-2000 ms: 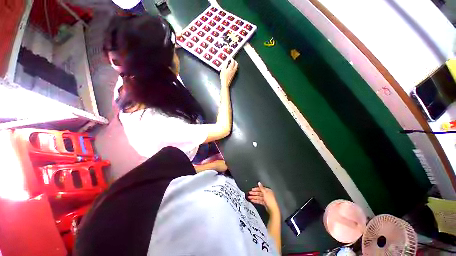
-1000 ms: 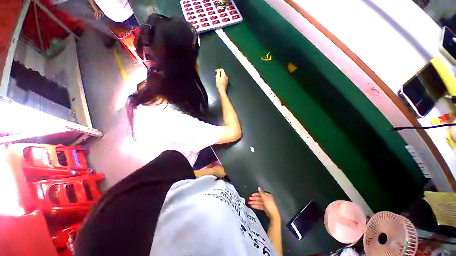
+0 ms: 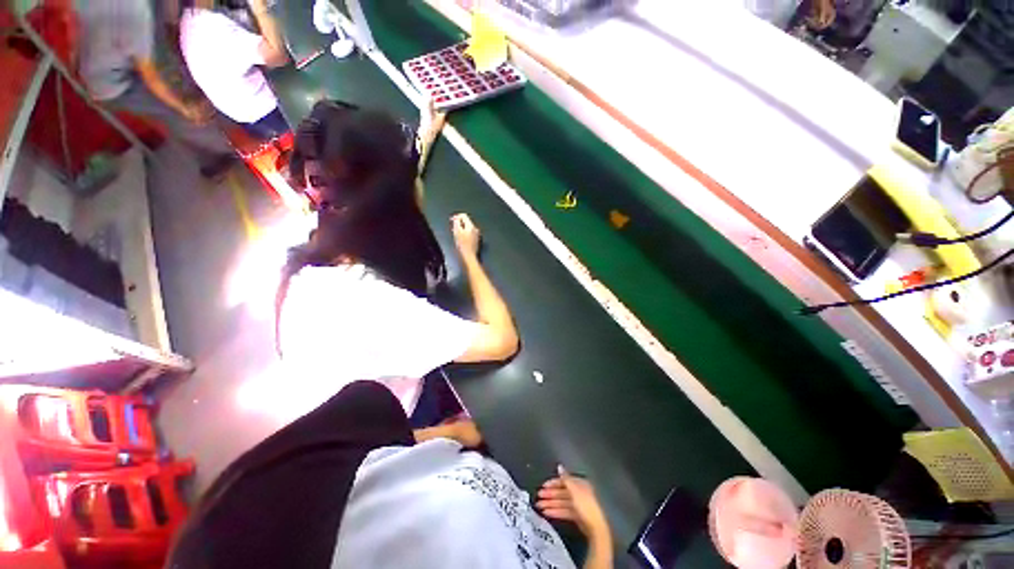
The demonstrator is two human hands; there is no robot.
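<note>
My right hand (image 3: 573, 500) is over the near edge of the dark bench (image 3: 578, 411), palm turned inward, thumb raised, with nothing in it. What looks like my left hand (image 3: 454, 431) is low at the bench edge beside my grey shirt; its fingers are too blurred and partly hidden to read. A black smartphone (image 3: 667, 527) lies on the bench right of my right hand. A small white piece (image 3: 538, 377) lies on the bench beyond my hands. A white tray of red units (image 3: 461, 80) is far off by the green belt, a yellow paper (image 3: 486, 45) at it.
A seated person (image 3: 378, 300) in white is close on the left, one arm across the bench. Pink fan parts (image 3: 836, 545) stand at the lower right. A pale rail edges the green belt (image 3: 689, 267); yellow scraps lie on it. Red stools (image 3: 100, 500) are at the lower left.
The view has shifted along the line. The tray has gone from the bench to the belt side, and the yellow paper now shows at it. My right hand stays beside the phone.
</note>
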